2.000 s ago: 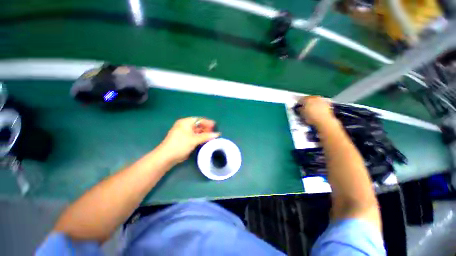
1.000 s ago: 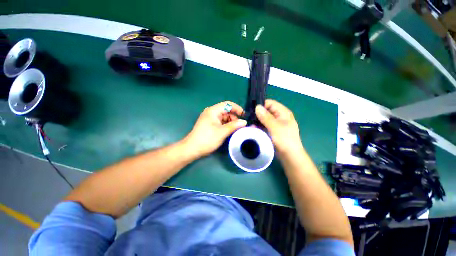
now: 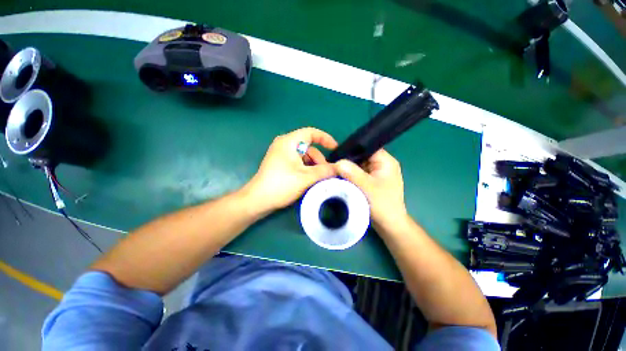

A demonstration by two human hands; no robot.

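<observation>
A dryer head (image 3: 318,214) with a silver-white ring face and dark centre hole stands near the bench's front edge, ring up. A black handle (image 3: 388,123) points up and right from it, tilted. My left hand (image 3: 292,170) has its fingers closed at the joint between head and handle, from the left. My right hand (image 3: 379,184) grips the lower end of the handle from the right. The fingers hide the joint and any leads there, so I cannot tell whether head and handle are joined.
Waiting heads (image 3: 29,122) stand at the left with wires hanging over the edge. A grey-black display unit (image 3: 194,60) with blue digits sits at the back left. A handle parts pile (image 3: 556,226) lies on a white sheet (image 3: 489,152) at right. Another black unit (image 3: 542,34) lies on the conveyor.
My right hand has left the pile and come to the head with a handle. Since one second ago the handle has swung from upright to leaning right, and the head has shifted slightly left.
</observation>
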